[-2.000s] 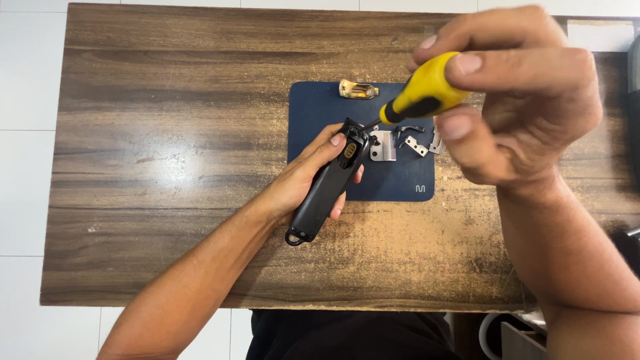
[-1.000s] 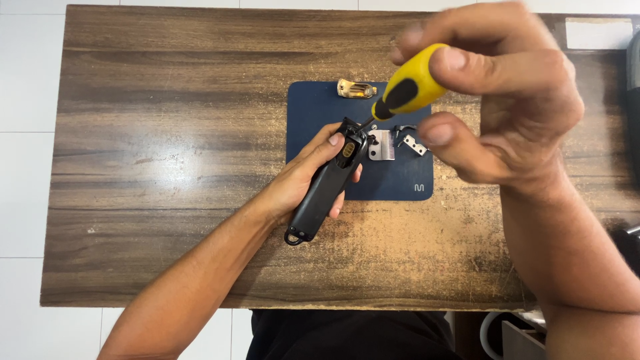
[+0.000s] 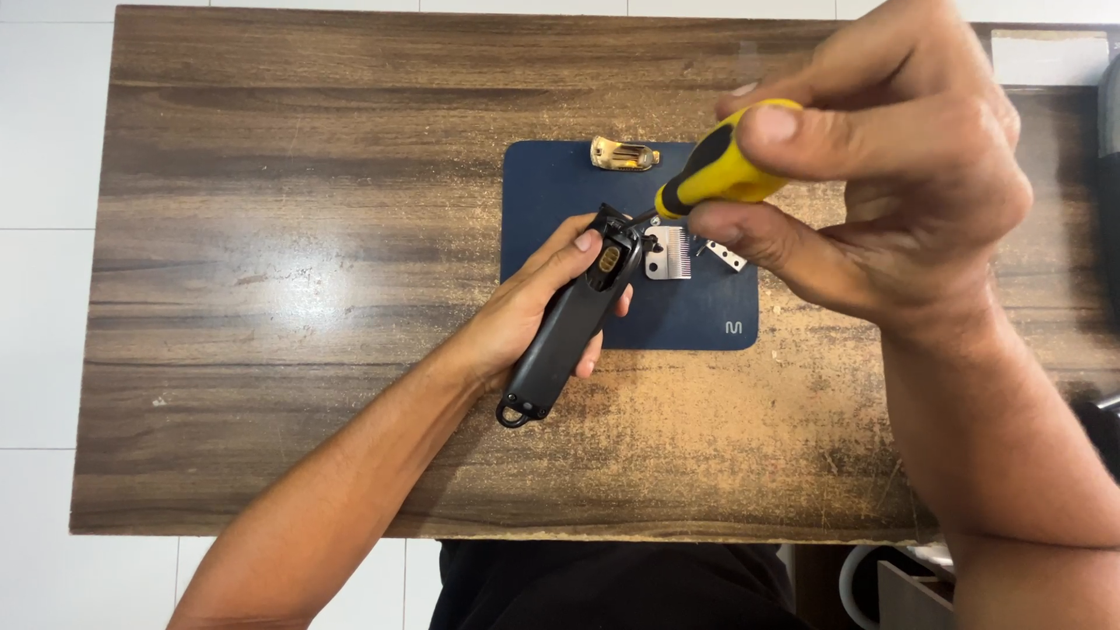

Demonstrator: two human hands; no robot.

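My left hand (image 3: 534,302) is wrapped around a black hair clipper body (image 3: 564,341), its thumb near the open head end. My right hand (image 3: 884,166) grips a screwdriver (image 3: 731,162) with a yellow and black handle, whose shaft slants down to the clipper's head; the exact tip contact is too small to tell. Just right of the head lies a metal clipper blade (image 3: 669,254) with comb teeth. A small metal plate with holes (image 3: 724,255) is farther right, partly near my right thumb. Beyond the clipper sits a gold-coloured cover piece (image 3: 623,155).
Under the parts is a dark blue mat (image 3: 700,319) on a worn wooden table (image 3: 262,262). A white rectangular item (image 3: 1050,58) lies at the far right corner. Dark objects stand along the right edge, and an open drawer (image 3: 914,595) shows below the table.
My right hand and the screwdriver handle have moved a little left and lower, tilting over the clipper head. My left hand holds the clipper in much the same place.
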